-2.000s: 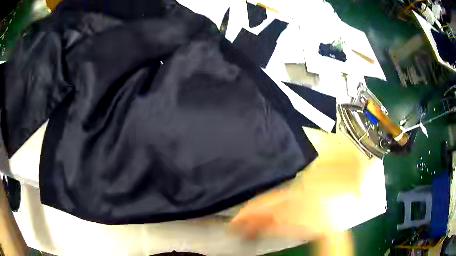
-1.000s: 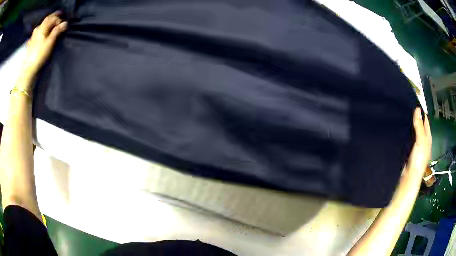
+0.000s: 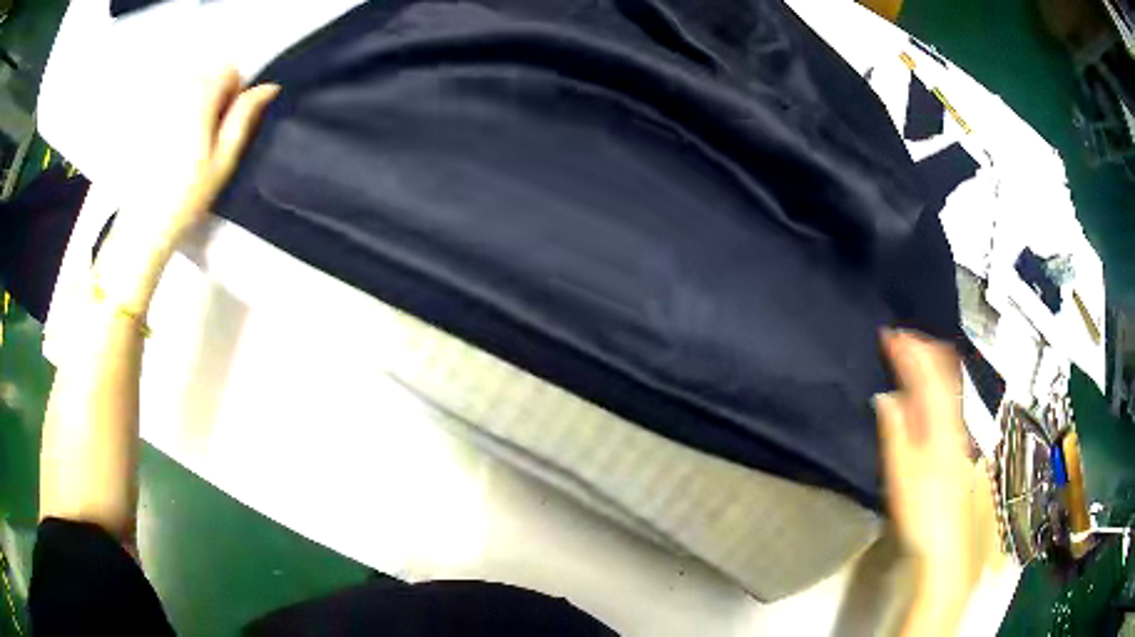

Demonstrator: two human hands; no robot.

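Observation:
A large dark garment [image 3: 585, 237] with shiny lining and a matte border lies over the table. A ribbed grey-beige pad [image 3: 647, 460] shows from under its near edge. My left hand [image 3: 230, 131] is at the garment's left edge, with thumb and fingers apart; whether it pinches the cloth cannot be told. My right hand [image 3: 921, 417] is blurred at the garment's right end, fingers partly spread, over or against the dark border; its hold on the cloth is unclear.
A steam iron [image 3: 1068, 479] with an orange-brown handle and blue part stands at the table's right end. White papers [image 3: 996, 230] with dark fabric scraps [image 3: 946, 174] lie at the far right. The white table cloth [image 3: 336, 423] shows in front, with green floor [image 3: 224, 510] beyond its edge.
My left hand has moved right and slightly down in the picture, my right hand left and down. The garment's right end has shifted left, and the scraps and iron show again at the right.

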